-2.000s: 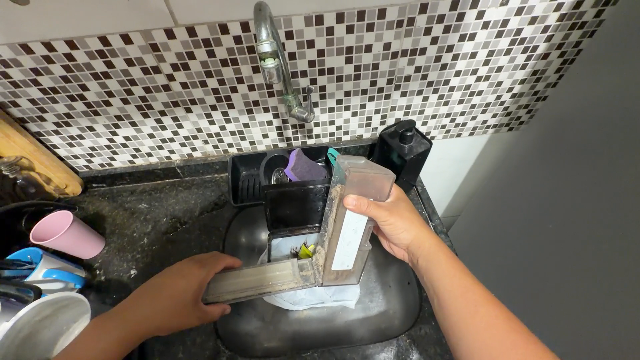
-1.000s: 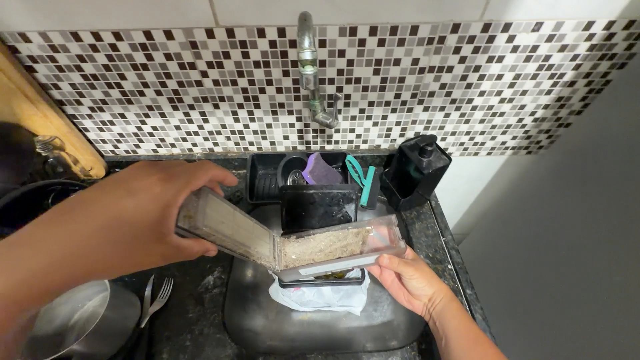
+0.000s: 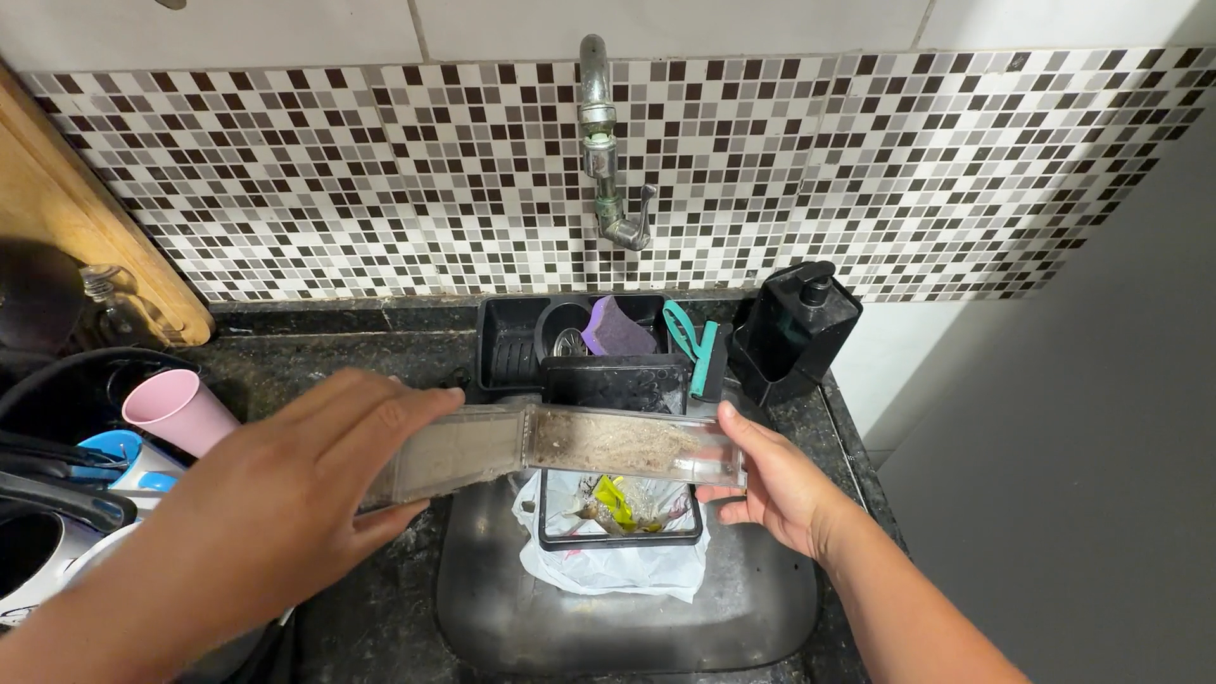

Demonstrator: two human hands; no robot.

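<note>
My left hand (image 3: 313,484) grips the left part of a hinged clear plastic container (image 3: 617,445), and my right hand (image 3: 779,484) holds its right end. The container is folded out almost flat, with greyish-brown dust or debris inside its right part. Directly below it is a small black bin (image 3: 622,543) with its lid (image 3: 616,382) raised. A white plastic bag (image 3: 608,578) lines the bin and hangs over its front. Inside lie a yellow-green wrapper (image 3: 614,502) and other refuse. The bin stands over the metal sink (image 3: 760,608).
Behind the bin, a black caddy (image 3: 508,347) holds a purple sponge (image 3: 617,328); a teal-handled squeegee (image 3: 701,359) leans beside it. A black soap dispenser (image 3: 803,323) stands right, under the wall tap (image 3: 600,142). At left are a pink cup (image 3: 180,410) and other dishes.
The container's right part, upright two seconds ago, has been lowered and the two parts opened out nearly in line. Both hands have kept hold of it. The bin's contents show more than one second ago.
</note>
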